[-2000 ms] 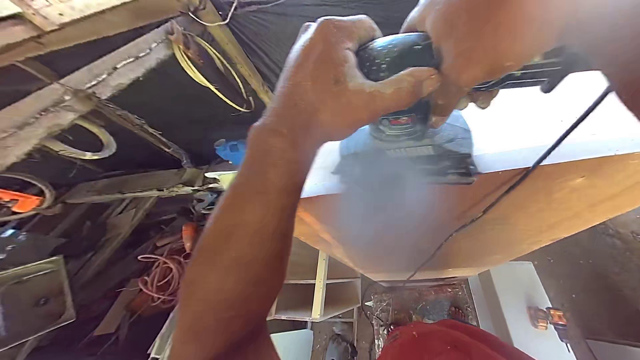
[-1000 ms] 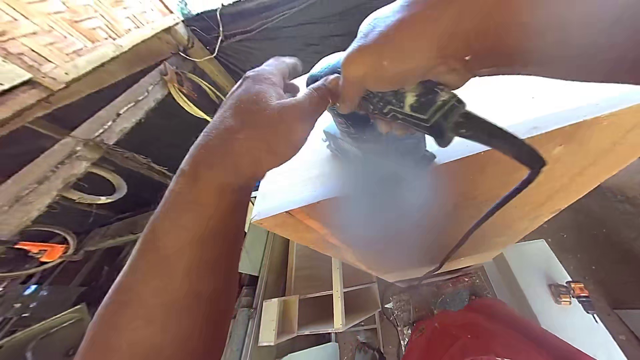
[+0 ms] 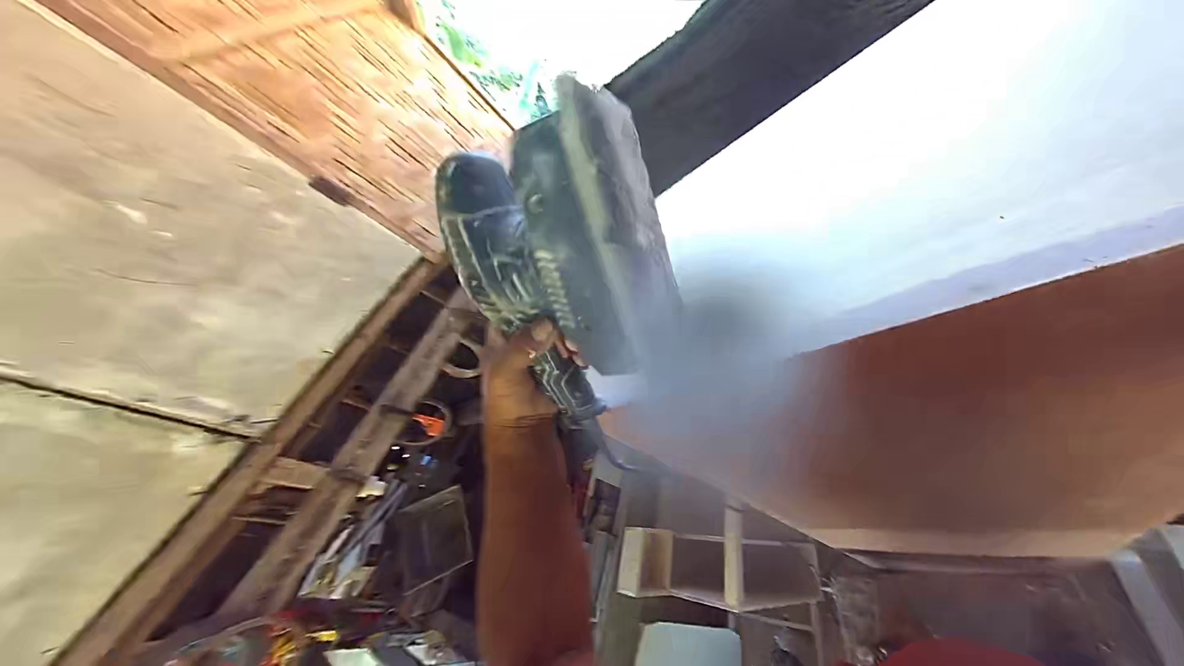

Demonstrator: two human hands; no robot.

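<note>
My left hand [image 3: 532, 356] is wrapped around the rear handle of a dark sheet sander [image 3: 499, 240], near its cord end. The sander is raised and tipped on its side, its dusty flat pad facing right, away from the white board surface [image 3: 925, 194] and apart from it. The cord hangs from the handle down past the forearm. My right hand is out of view. A blurred grey patch in the middle hides part of the board's edge and its reddish-brown wooden side [image 3: 971, 416].
An open wooden frame with compartments [image 3: 733, 564] stands low down. Wooden beams [image 3: 370, 444] and a pale wall panel [image 3: 166, 231] are at the left, with a woven panel [image 3: 342, 83] above. Assorted clutter lies at the lower left.
The sander has come off the white surface and turned on its side. My right hand, on the sander before, has left the view; my left hand now holds it. The view has swung strongly.
</note>
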